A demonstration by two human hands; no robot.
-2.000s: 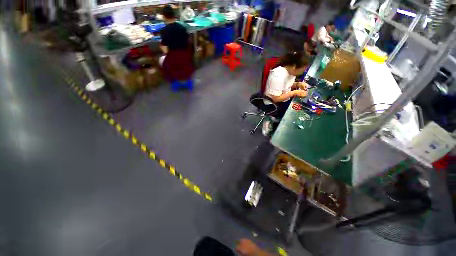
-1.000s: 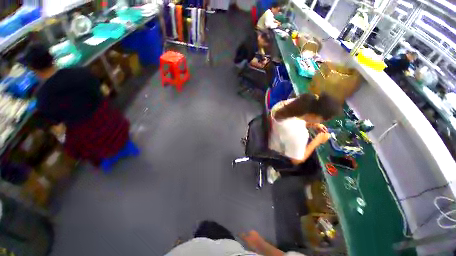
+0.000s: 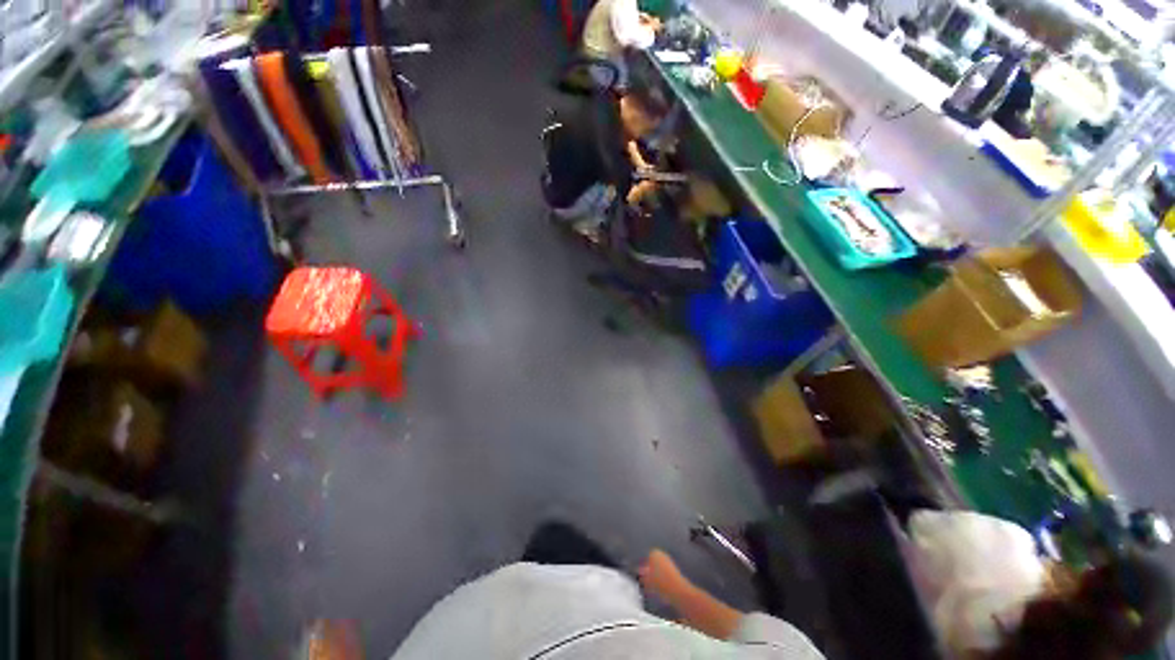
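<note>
My right hand (image 3: 664,575) shows small and blurred at the bottom, beside my light grey clothing; no thing can be made out in it, and its fingers are not clear. My left hand (image 3: 333,640) is a blurred patch cut off by the bottom edge; what it does cannot be told. A red-orange plastic stool (image 3: 338,310) stands on the grey floor ahead to the left, out of reach of both hands.
A rack (image 3: 361,188) with hanging coloured wires stands beyond the stool. Blue bins and cartons stand beside both green benches. A seated person (image 3: 580,168) is ahead, another at lower right. A turquoise basket (image 3: 861,230) and open carton (image 3: 986,310) are on the right bench.
The view has moved forward along the aisle. The stool and rack are nearer, the white-clothed person has shifted to the lower right, and the left-hand worker is out of view. My left hand now shows.
</note>
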